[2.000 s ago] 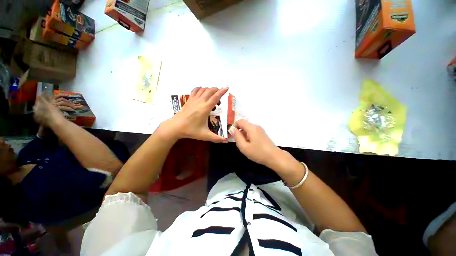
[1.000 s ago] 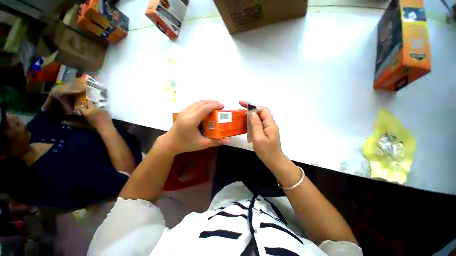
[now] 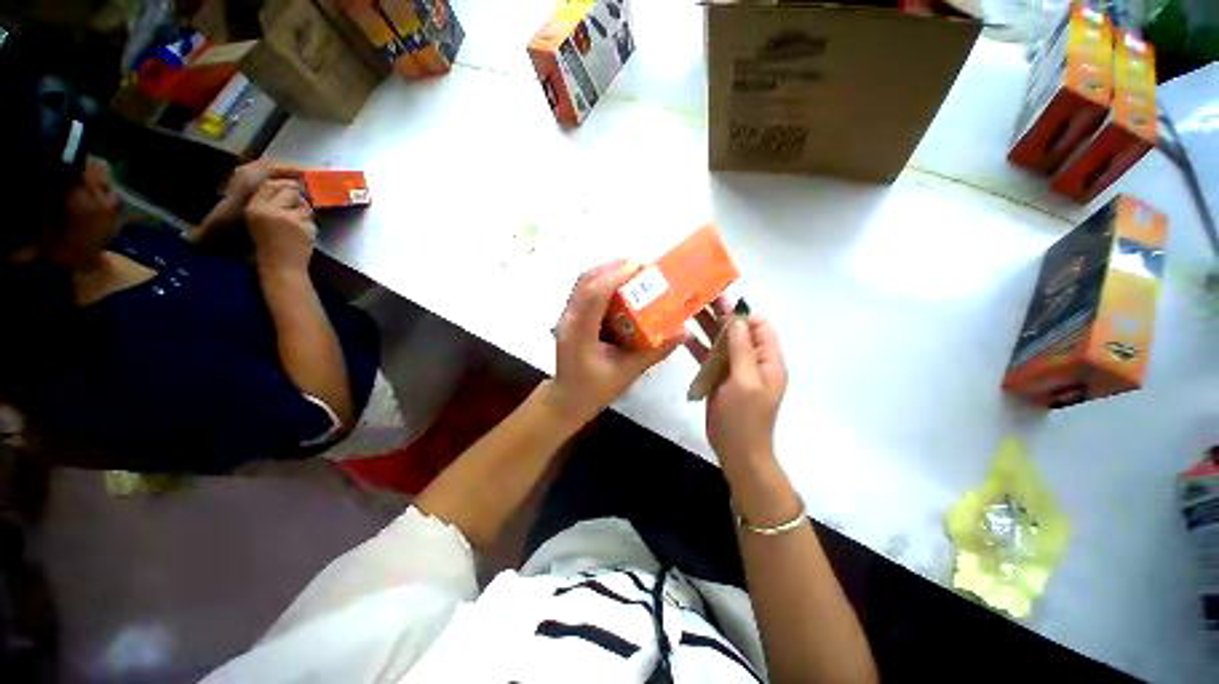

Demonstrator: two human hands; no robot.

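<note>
My left hand [image 3: 586,350] holds an orange retail box [image 3: 685,287] above the table near its front edge. The box is tilted, its right end higher, with a white barcode label facing up. My right hand [image 3: 749,388] is just right of the box and holds a slim tan utility knife [image 3: 713,368] with a dark tip pointing up. The knife is close to the box's lower right side; whether it touches the box cannot be told. The box's underside is hidden.
A brown carton [image 3: 829,94] stands at the back. Retail boxes stand at the back left [image 3: 583,60] and right [image 3: 1090,301], others at the back right [image 3: 1086,100]. A yellow sheet [image 3: 1005,535] with silvery bits lies at right. A person at left holds a box [image 3: 334,189].
The view has turned to the right. The box in my left hand is tilted, with its orange side now up. My right hand has come away from the box's end with the knife.
</note>
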